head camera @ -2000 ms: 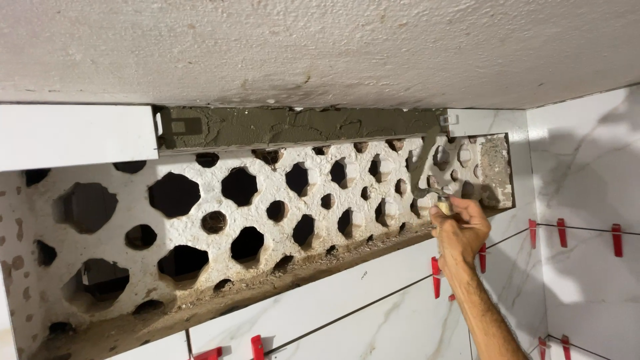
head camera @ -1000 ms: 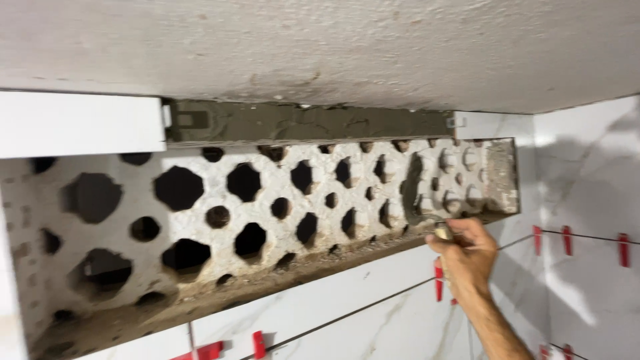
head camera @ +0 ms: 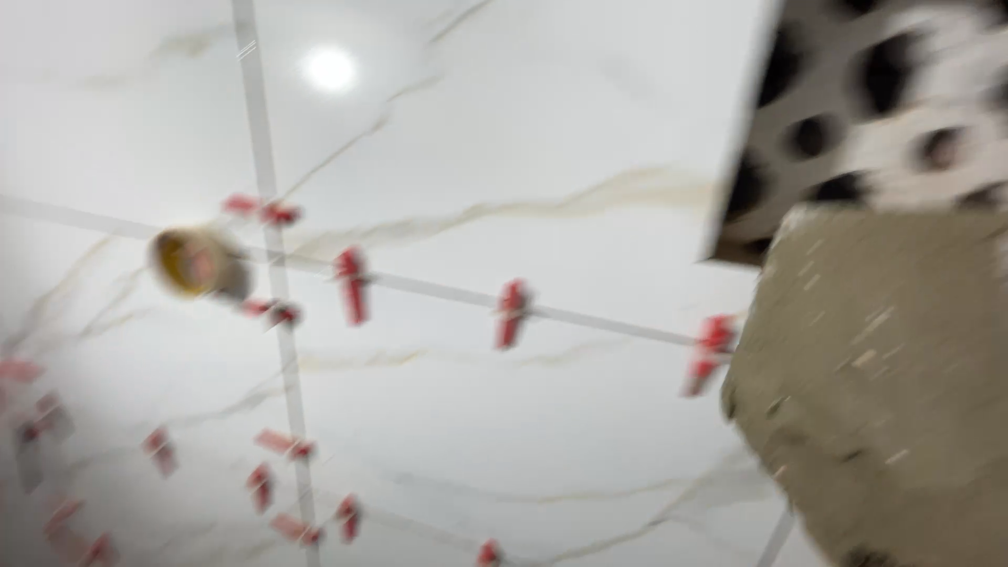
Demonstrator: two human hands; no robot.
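Note:
Neither of my hands is visible in this blurred view. A large slab-like piece coated with grey-beige mortar (head camera: 874, 362) fills the lower right, close to the camera; what supports it is hidden. Behind its upper edge, a whitish panel with dark holes (head camera: 882, 142) shows inside the wall opening. White marble-look tiles (head camera: 488, 126) cover the wall to the left, with red levelling wedges (head camera: 512, 313) standing along their joints.
A round, yellowish fitting or opening (head camera: 197, 264) sits on the tiled wall at the left, near a joint crossing. The dark lower corner of the wall opening (head camera: 732, 252) adjoins the mortar-coated piece. More red wedges (head camera: 291, 528) dot the lower tiles.
The view has swung far away from the long opening. My right hand, earlier at its right part with a small tool, has left view. The mortar-coated piece now shows close up.

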